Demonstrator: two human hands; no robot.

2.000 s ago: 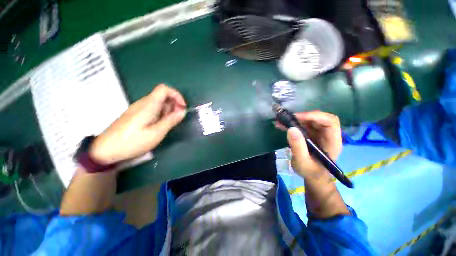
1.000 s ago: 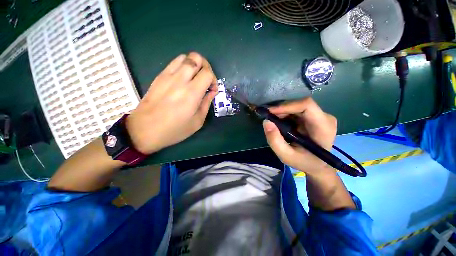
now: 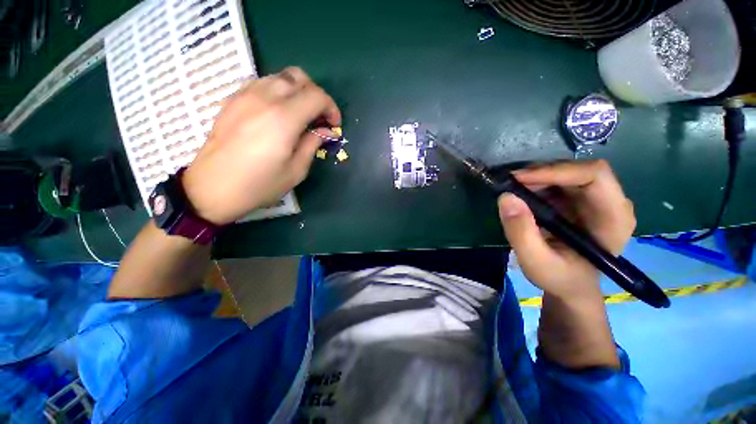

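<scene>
A small white-silver circuit board (image 3: 409,156) lies flat on the dark green mat in front of me. My right hand (image 3: 572,224) holds a black soldering iron (image 3: 580,248); its thin tip points left, just right of the board. My left hand (image 3: 269,145) is left of the board, fingertips pinched at a few small gold-yellow components (image 3: 341,155) on the mat. A thin strand shows at these fingertips; whether they grip a component is too small to tell.
A white component sheet (image 3: 170,91) with rows of parts lies at left, partly under my left wrist. A wristwatch (image 3: 590,121), a white tub (image 3: 622,68) of silvery shavings and a round fan grille (image 3: 572,15) are at upper right. A green solder reel (image 3: 60,196) is at far left.
My left hand has moved left from the board, and gold-yellow components now show at its fingertips. The iron tip stays near the board. The whole view has shifted.
</scene>
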